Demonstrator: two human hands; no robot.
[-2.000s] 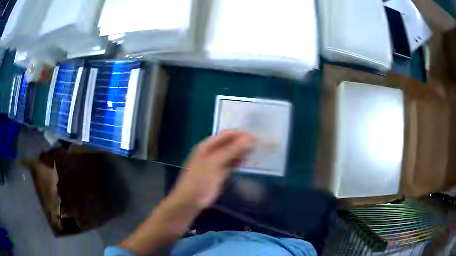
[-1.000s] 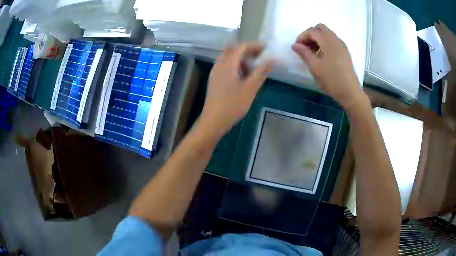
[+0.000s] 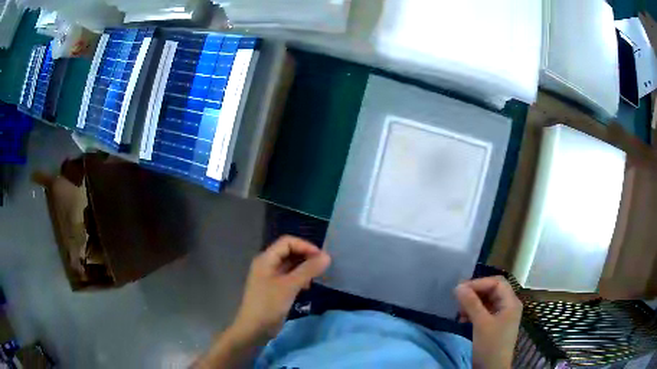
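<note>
A greyish translucent sheet [image 3: 346,238], which looks like encapsulant film, lies flat before me over the green mat and reaches past its near edge. A pale square with a white border [image 3: 431,180] shows through it. My left hand [image 3: 288,277] pinches the sheet's near left corner between thumb and fingertips. My right hand [image 3: 490,306] pinches near its near right corner. Whether glass lies under the sheet cannot be told.
Blue cell string stacks [image 3: 198,108] stand at the left. White sheet stacks [image 3: 461,43] line the far side. A pale block [image 3: 576,209] sits in a carton at the right, above a wire rack [image 3: 576,328]. A torn carton [image 3: 115,216] is on the floor.
Both hands have come from the far white stack down to the near corners. The translucent sheet now covers the area where a clear sheet lay over the bordered square.
</note>
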